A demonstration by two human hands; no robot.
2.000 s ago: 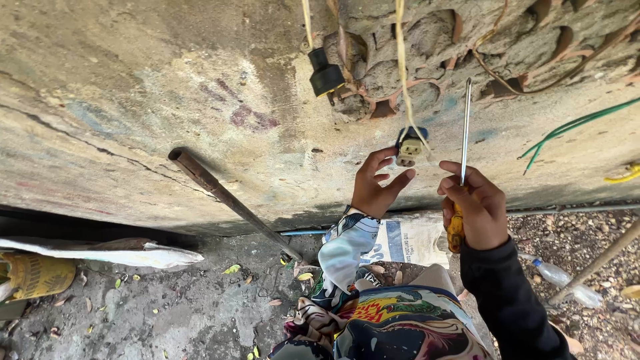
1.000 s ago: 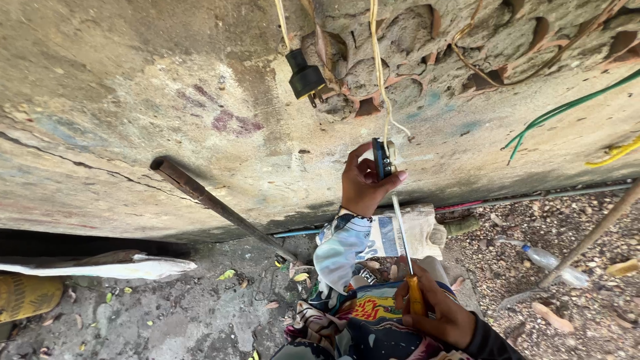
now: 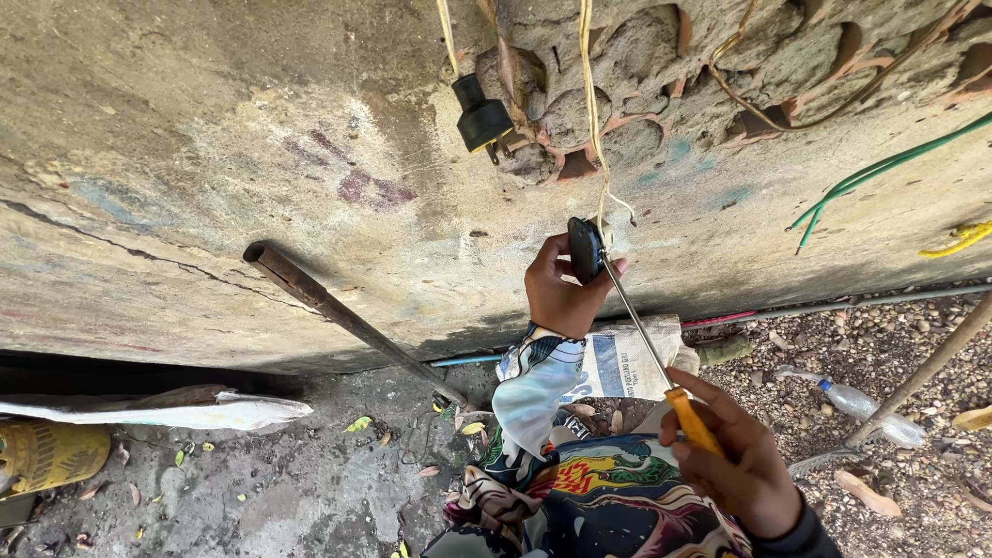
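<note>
My left hand (image 3: 570, 283) grips a small electrical outlet with a dark face and a pale back (image 3: 587, 249), held upright in front of the wall. A thin cream cable (image 3: 590, 108) hangs from above to the outlet, and one bare-ended strand of it sticks out to the right. In my right hand (image 3: 736, 449) is a screwdriver with a long steel shaft and an orange handle (image 3: 692, 422). Its tip touches the side of the outlet, by the terminals. A black electrical plug (image 3: 483, 120) hangs on another cable to the upper left.
A rusty metal pipe (image 3: 349, 318) leans at the left of my hands against the stained wall (image 3: 194, 155). Green wires (image 3: 876, 167) and a yellow rope (image 3: 961, 239) hang at right. Below lie a printed sack (image 3: 632, 360), a plastic bottle (image 3: 868, 411) and gravel; a wooden stick (image 3: 930, 368) slants at right.
The screwdriver, pointing up and away from the outlet two seconds ago, now has its tip on the outlet's side. My left hand has turned the outlet sideways.
</note>
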